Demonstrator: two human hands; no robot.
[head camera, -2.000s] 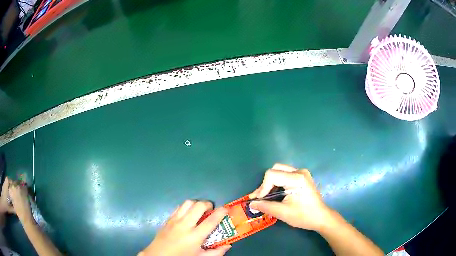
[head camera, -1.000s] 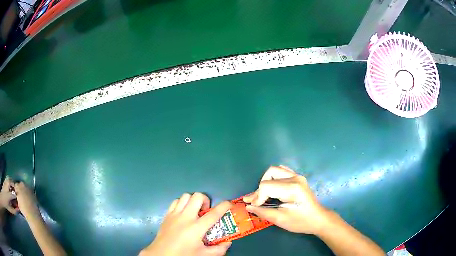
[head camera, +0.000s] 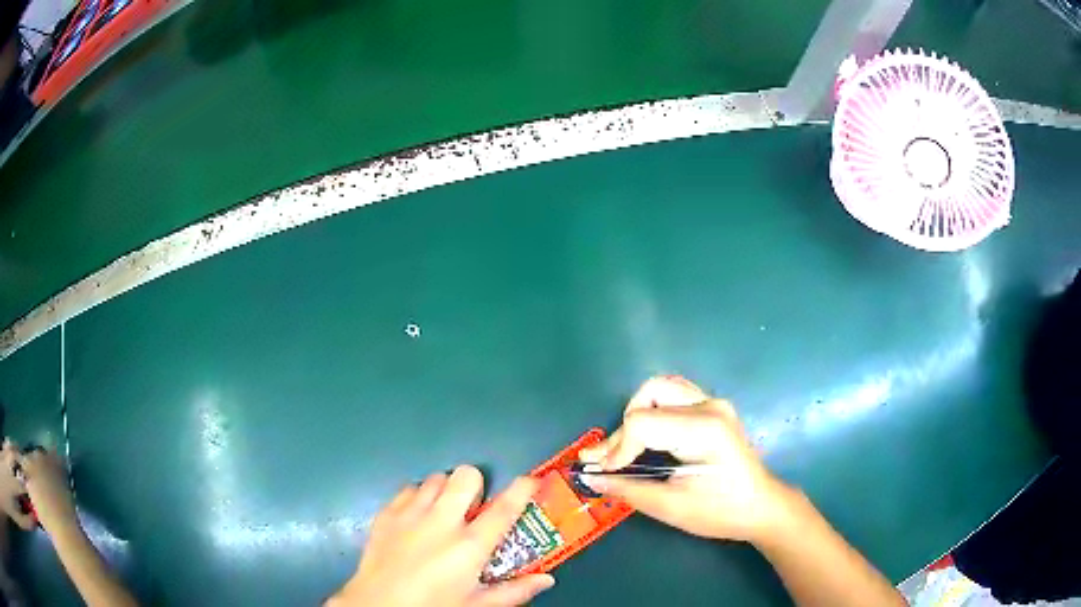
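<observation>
An orange unit (head camera: 575, 504) lies tilted at the bottom centre, with a green and pale patterned area (head camera: 525, 544) at its lower left end. A dark round part (head camera: 583, 479) shows partly at the other end, under my right fingers. My left hand (head camera: 445, 540) grips the unit's left end, thumb and fingers on both long sides. My right hand (head camera: 688, 462) holds dark tweezers (head camera: 646, 471) with the tips at the dark round part. The exact tip contact is hidden by my fingers.
A tiny pale ring (head camera: 413, 331) lies on the green bench (head camera: 474, 273). A worn whitish rail (head camera: 415, 174) crosses behind it. A pink fan (head camera: 925, 148) stands right, by a grey post (head camera: 836, 59). Another person's hands (head camera: 36, 480) are at the left edge. Red trays (head camera: 89, 48) are far left.
The view has shifted a little, so the fan, rail and ring sit further left and mostly higher. My right hand has shifted on the unit, and the dark round part shows again beside the fingers.
</observation>
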